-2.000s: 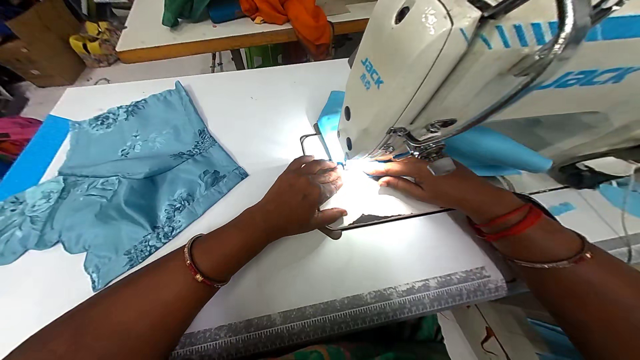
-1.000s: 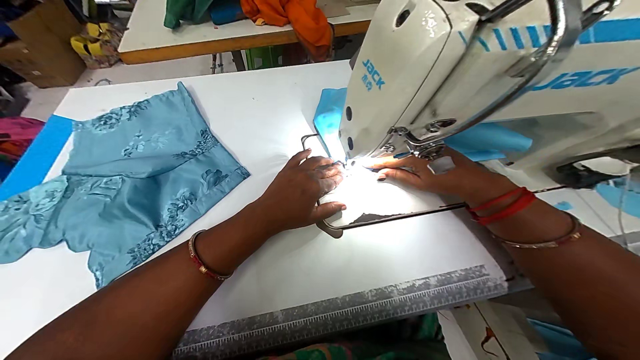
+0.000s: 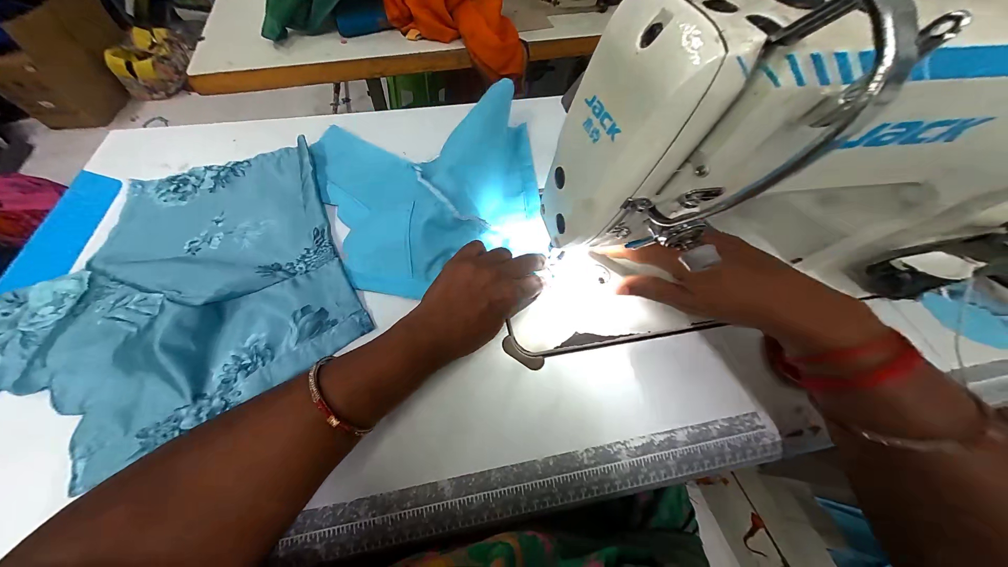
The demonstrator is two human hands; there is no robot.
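Note:
A white Jack industrial sewing machine stands at the right, its lamp glaring over the needle area. Plain light-blue fabric pieces, joined by a seam, lie left of the machine head with their right edge in the glare. My left hand has its curled fingers at that edge, near the needle; the glare hides what its fingertips hold. Right of the needle, my right hand lies low over the machine bed, thumb and fingers apart, with nothing visible in it. A teal floral satin garment piece is spread at the left.
A measuring scale strip runs along the table's front edge. Behind is another table with orange cloth and green cloth. Blue material covers the left table corner. A light-blue scrap lies at the far right.
The plain light-blue fabric, earlier behind and under the machine head, now lies spread out on the left, beside the floral piece. Both hands remain near the needle.

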